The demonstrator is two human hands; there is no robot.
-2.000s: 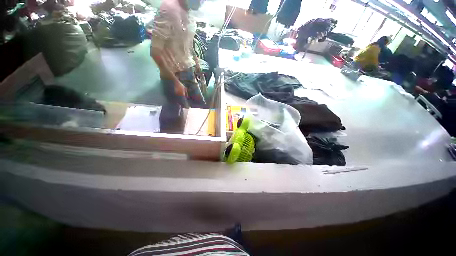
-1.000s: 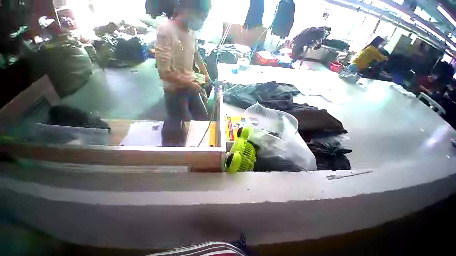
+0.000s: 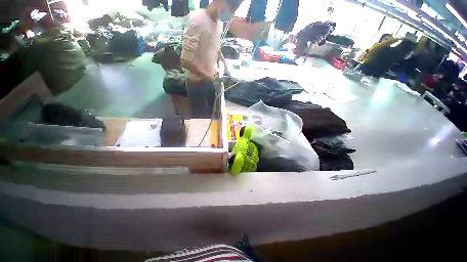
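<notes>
Neither of my hands is in view; only striped cloth shows at the bottom edge. Nearest in front of me is a pale table or ledge [image 3: 287, 190]. On it are a yellow-green fan-like item [image 3: 245, 155] with a grille and a clear plastic bag [image 3: 287, 138] with dark contents. Right of the bag lie dark folded cloths [image 3: 325, 122], and behind it a dark grey-blue garment [image 3: 266, 91]. A thin, pale, long object [image 3: 353, 174] lies near the table's front edge.
A low wooden partition [image 3: 153, 156] runs left, with white paper [image 3: 138, 133] and a dark box-like item [image 3: 173, 132] behind it. A masked person [image 3: 202, 53] in a light top stands beyond. A large green sack [image 3: 59, 59] is at far left. A person in yellow [image 3: 378, 50] bends at far right.
The person in the light top has moved right and turned towards the table, an arm extended right. The person in yellow bends lower. The camera view has shifted slightly.
</notes>
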